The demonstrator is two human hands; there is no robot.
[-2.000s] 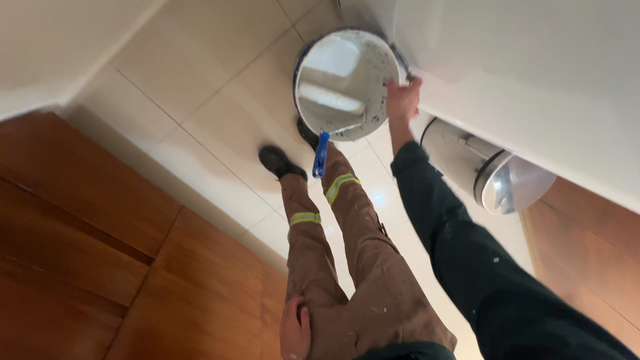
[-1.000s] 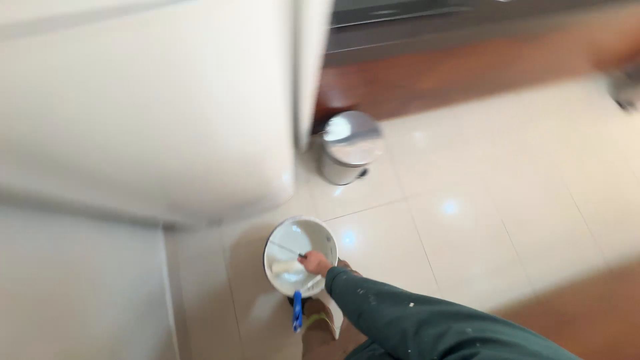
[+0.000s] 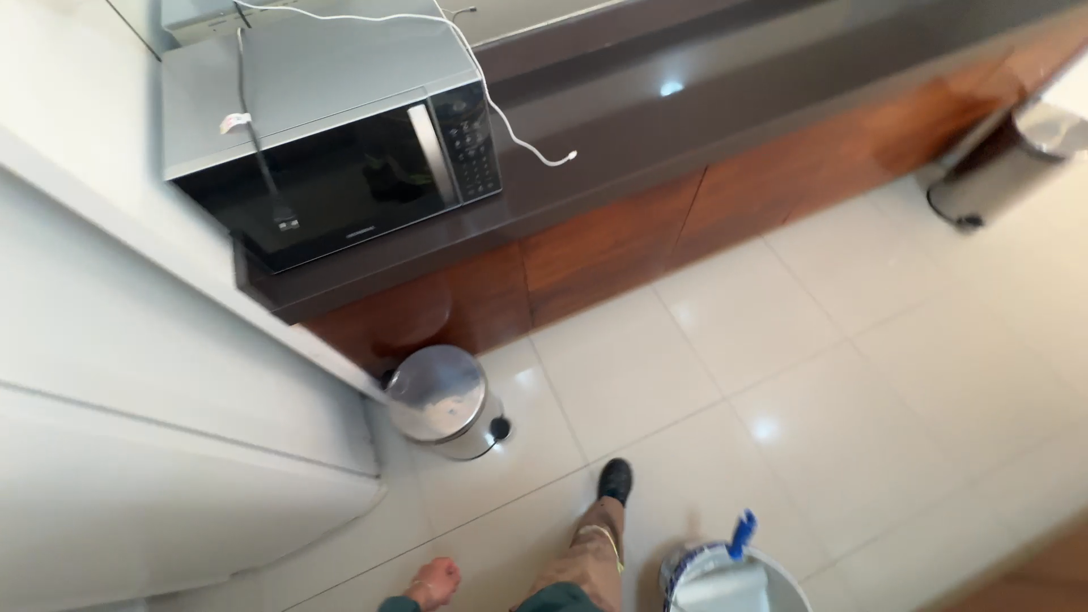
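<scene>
My left hand is at the bottom edge, left of my leg, its fingers curled in with nothing seen in them. A white bucket with paint-marked walls is cut off by the bottom edge at the right of my leg. The blue handle of a tool, apparently a paint roller, sticks up over its rim. Pale material shows inside, though blur and the frame edge hide much of it. My right hand is out of view, so its contact with the bucket cannot be told.
A round steel pedal bin stands beside the white appliance or cabinet at left. A microwave and a white cable lie on the dark countertop above wooden cabinets. Another steel bin stands at far right.
The view has swung toward the counter and microwave. My right hand, at the bucket in both earlier frames, has left view. The bucket now appears at the lower right, partly cut off.
</scene>
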